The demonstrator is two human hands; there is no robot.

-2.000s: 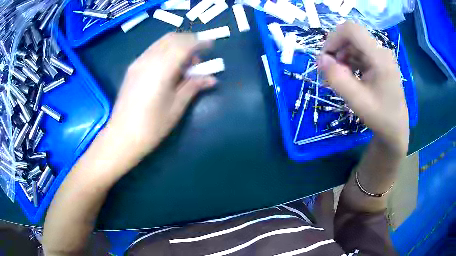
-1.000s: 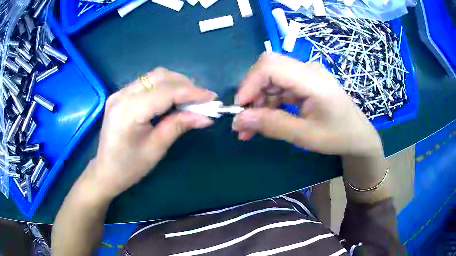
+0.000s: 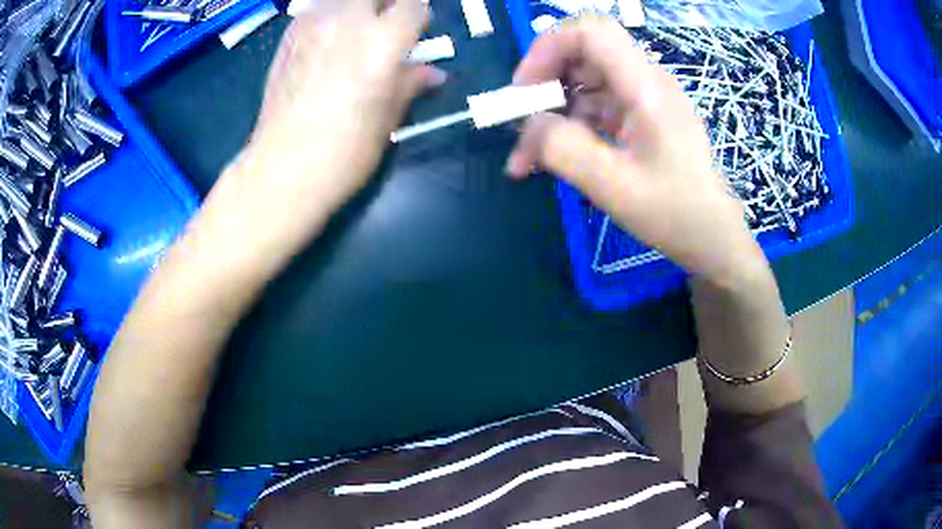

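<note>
A white sleeve with a thin pale rod sticking out of its left end is at the fingers of my right hand. My index finger is at its upper edge and my thumb is apart below it, so I cannot tell if it is gripped. My left hand is at the loose sleeves, thumb and fingers apart on either side of another white sleeve; its fingers are blurred and partly cut off by the top edge.
The left blue tray holds short silver tubes under clear plastic. The right blue tray holds many thin rods, with a clear bag over its back. Another blue tray is at the far left. Loose white sleeves lie at the back.
My hands were together at the sleeve and rod; now they are apart. My left hand has moved up to the loose sleeves. The sleeve with the rod has moved up and right with my right hand.
</note>
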